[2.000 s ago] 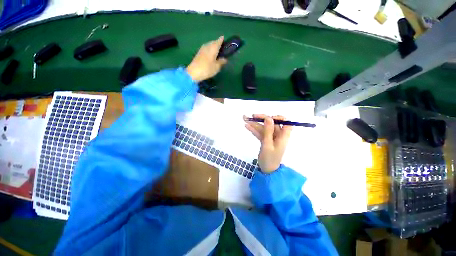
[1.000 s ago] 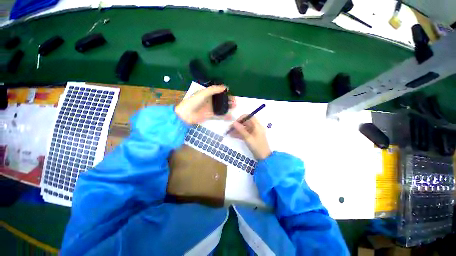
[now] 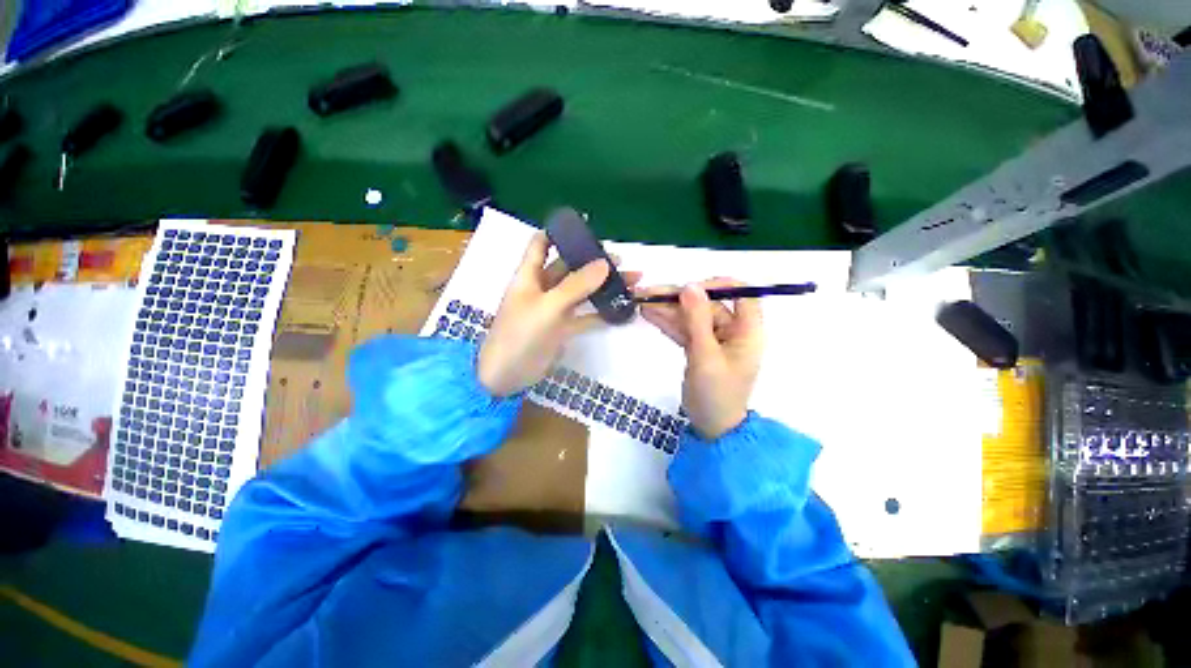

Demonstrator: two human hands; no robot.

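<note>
My left hand (image 3: 525,324) holds a black device housing (image 3: 575,248), tilted, its lower end towards my right hand. My right hand (image 3: 718,350) holds dark, pen-like tweezers (image 3: 758,291) almost level, their tip at the lower end of the housing. Whether an adhesive piece is on the tip is too small to tell. The sticker sheet in use (image 3: 607,407), with a few rows of dark pieces, lies under my left hand, partly hidden by it. A spare sticker sheet (image 3: 196,379), full of dark pieces, lies at the left.
Several black housings lie on the green conveyor belt (image 3: 627,105) beyond the bench. A white work sheet (image 3: 836,392) lies under my right hand, with cardboard (image 3: 523,470) to its left. A grey metal upright (image 3: 993,209), a loose housing (image 3: 977,334) and a clear blister tray (image 3: 1121,457) are at right.
My left hand has brought a housing from the belt back over the bench and tilted it. The tweezers have moved up from the sticker sheet to the housing's end. Belt housings have shifted left.
</note>
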